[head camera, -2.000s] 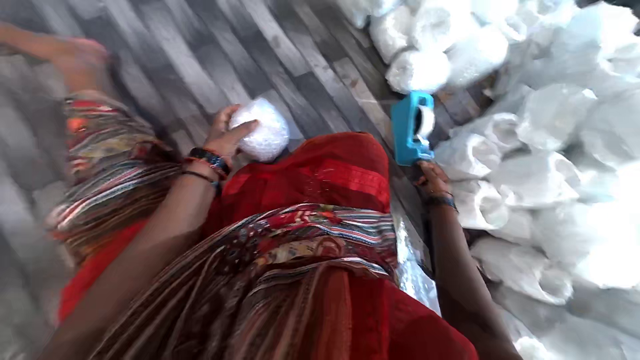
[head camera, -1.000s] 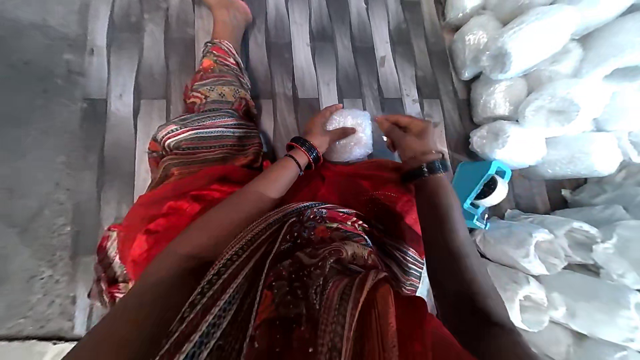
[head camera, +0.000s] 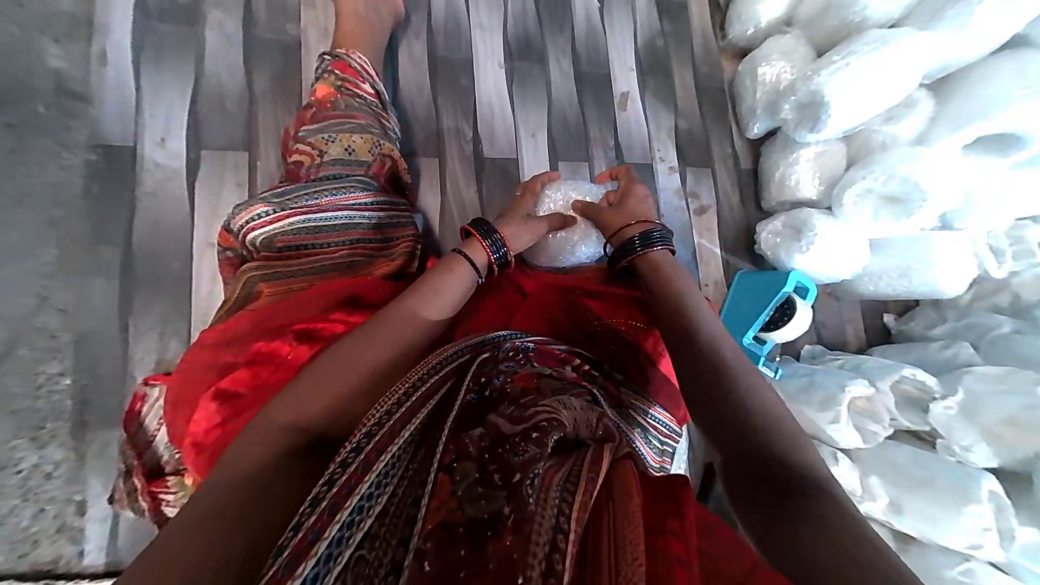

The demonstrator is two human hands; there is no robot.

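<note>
A bubble-wrapped bundle (head camera: pixel 561 240) rests in front of my lap, between both hands. My left hand (head camera: pixel 532 213) grips its left side, with the thumb across the top. On the right side, my right hand (head camera: pixel 621 203) holds it with thumb and fingers near the upper edge. What is inside the wrap is hidden. A blue tape dispenser (head camera: pixel 741 313) with a roll of white tape (head camera: pixel 788 318) stands to the right of my right forearm.
Many wrapped bundles (head camera: pixel 910 191) are piled along the right, and more white-wrapped ones (head camera: pixel 934 487) lie below them. Wood-patterned flooring (head camera: pixel 520 81) spreads ahead. My bent leg in patterned cloth (head camera: pixel 325 219) is at the left, beside grey concrete (head camera: pixel 41 325).
My right hand was at the tape dispenser two seconds ago and has moved to the bundle, where it now holds the right side. My left hand stays on the bundle. The view has turned.
</note>
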